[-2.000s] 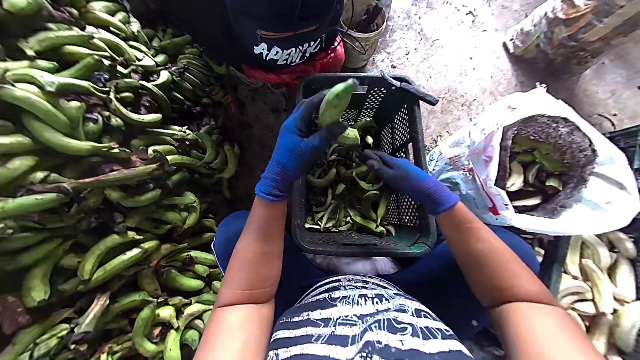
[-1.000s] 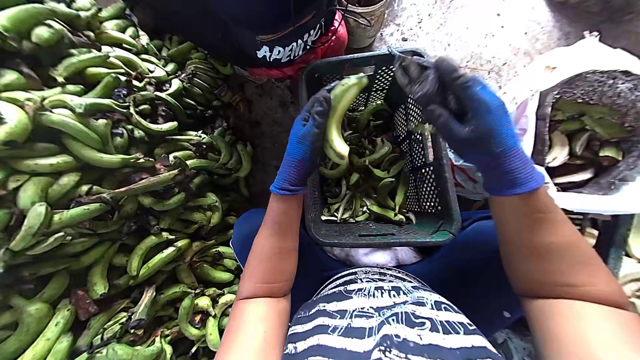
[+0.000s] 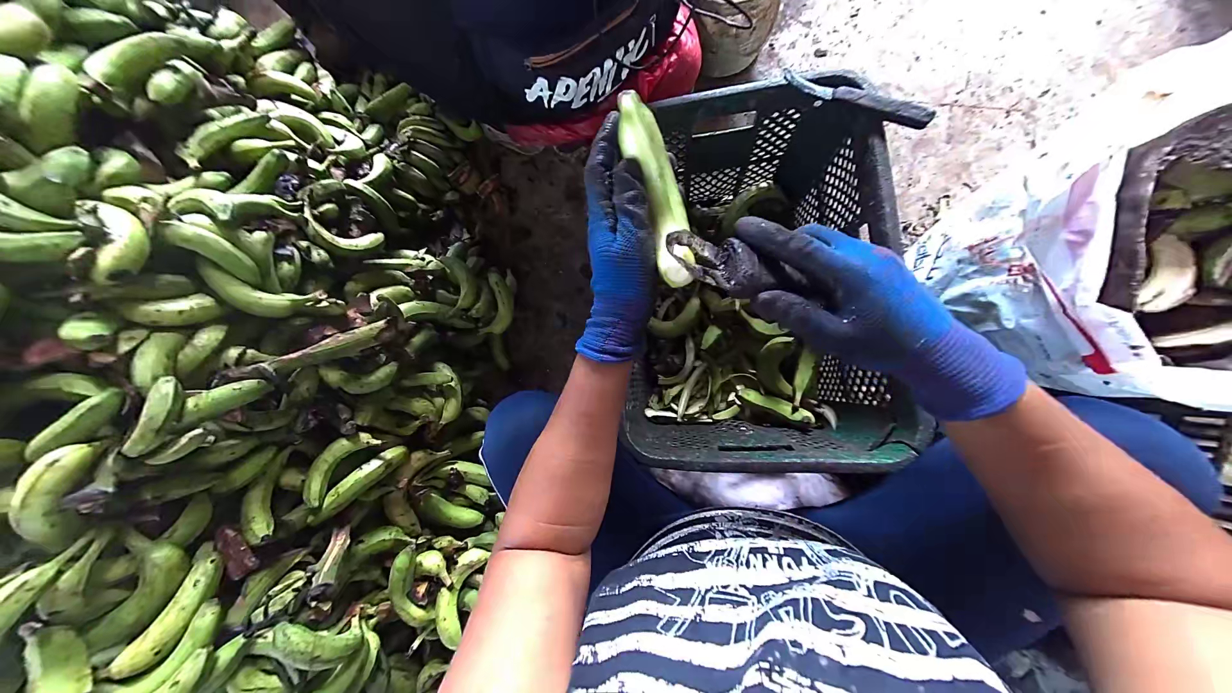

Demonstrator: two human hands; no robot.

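My left hand (image 3: 621, 241), in a blue and black glove, holds a partly peeled green plantain (image 3: 653, 173) upright over the left side of a black plastic crate (image 3: 770, 448). My right hand (image 3: 837, 289), gloved alike, grips a small dark peeling tool (image 3: 707, 255) whose end touches the plantain's lower end. The tool's exact kind is hard to tell. Green peels (image 3: 770, 375) lie in the crate below both hands.
A large heap of green plantains (image 3: 221, 308) fills the left. A dark bag (image 3: 577, 48) with writing stands beyond the crate, beside a bucket (image 3: 736, 38). At right, an open white sack (image 3: 1039, 279) holds peeled pieces (image 3: 1169, 274).
My right hand has come down and left from the crate's upper right to the plantain's lower end. My left hand still holds a plantain, and more pale flesh shows than two seconds ago.
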